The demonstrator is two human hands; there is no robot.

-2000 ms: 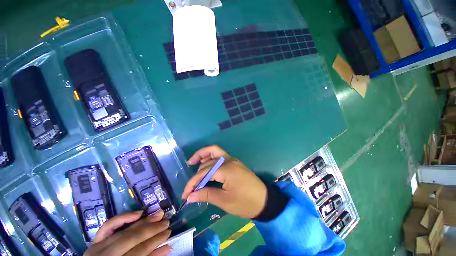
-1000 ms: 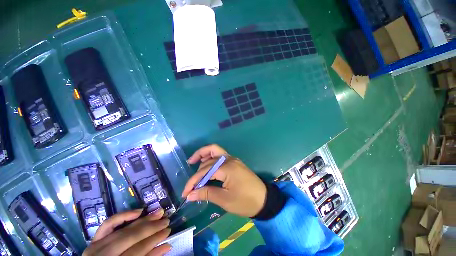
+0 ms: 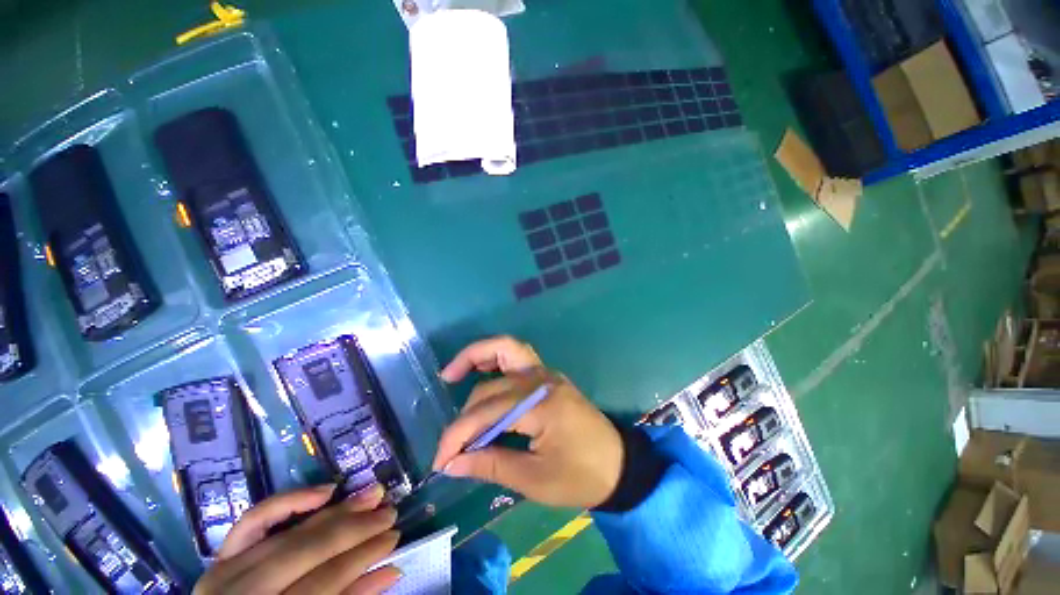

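My right hand [image 3: 523,430] holds a slim purplish tweezers-like tool [image 3: 502,418] like a pencil. Its tip points down-left at the lower end of a black phone unit [image 3: 337,407] in the near right pocket of a clear blister tray [image 3: 349,250]. My left hand [image 3: 308,546] lies at the bottom edge, its fingertips by that unit's lower end. A white dotted sheet [image 3: 428,566] sticks out under the left fingers, seemingly held by them. Any small piece at the tool tip is too small to tell.
More phone units [image 3: 227,203] lie in the tray. Black pads [image 3: 570,244] and a long pad strip [image 3: 628,110] lie beyond, with a white post [image 3: 462,93] over the strip. A second tray [image 3: 756,442] is past the table's right edge. Blue shelving [image 3: 866,87] is upper right.
My right hand has tilted slightly, and the tool's upper end has moved right and down. The tool tip stays near the same unit. My left hand is almost unchanged.
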